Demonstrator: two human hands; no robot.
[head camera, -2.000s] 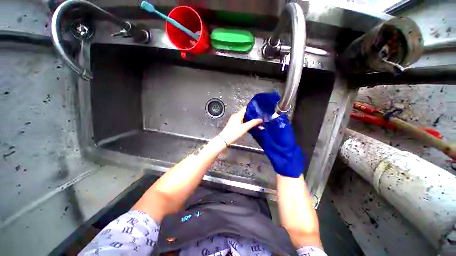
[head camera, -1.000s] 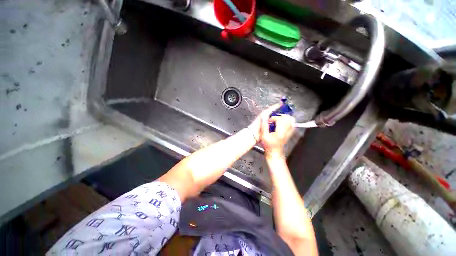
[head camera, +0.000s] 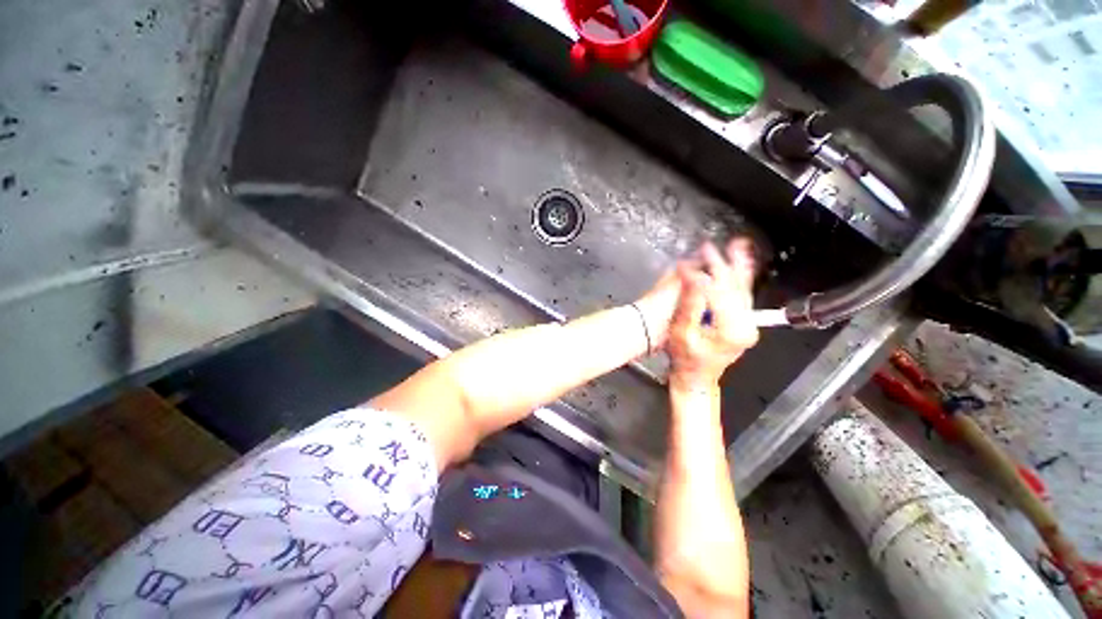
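My left hand (head camera: 672, 298) and my right hand (head camera: 715, 329) are pressed together over the right part of the steel sink (head camera: 465, 157). Only a small spot of the blue glove (head camera: 707, 318) shows between them; the rest is hidden in the hands. The fingers are blurred. Water runs from the spout of the curved faucet (head camera: 967, 181) against the side of my right hand.
A red cup (head camera: 616, 46) with a light-blue brush and a green soap box (head camera: 708, 68) stand on the back ledge. The drain strainer (head camera: 558, 217) is in the basin floor. A white pipe (head camera: 924, 508) and red-and-wooden handles (head camera: 1009, 460) lie right of the sink.
The blue glove was over my right hand and forearm, then bunched between both hands; now it is almost fully hidden there. The view has turned, with the faucet further right.
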